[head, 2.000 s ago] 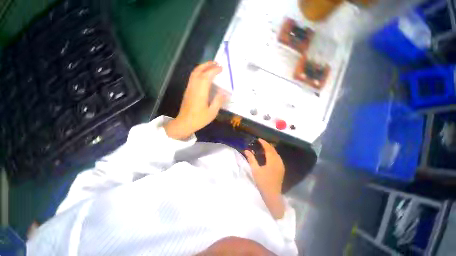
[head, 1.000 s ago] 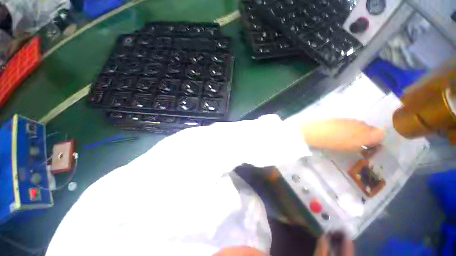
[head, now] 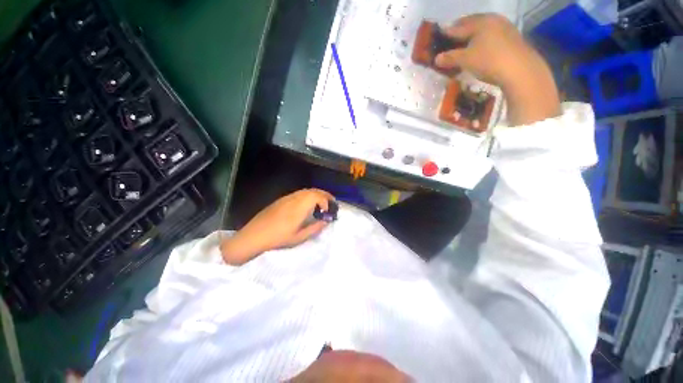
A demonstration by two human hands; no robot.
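Observation:
My left hand [head: 281, 224] is in front of my smock and holds a small black unit [head: 326, 212] between thumb and fingers. My right hand [head: 490, 56] reaches over the white machine base [head: 374, 75]. Its thumb and fingertips are at the dark centre of the far orange-brown fixture [head: 425, 45]; the fingers partly hide what they grip, which looks like a black unit. The near fixture [head: 453, 105] has a dark centre with small light spots, beside my right wrist.
Stacked black blister trays [head: 112, 217] with units in their pockets lie on the green bench at left. A blue stick [head: 344, 86] lies on the base. A red button [head: 429, 169] is on its front edge. Blue crates [head: 618, 82] stand at right.
The view has swung back towards the machine base. My left hand now holds a black unit close to my body. My right hand has come up onto the far fixture.

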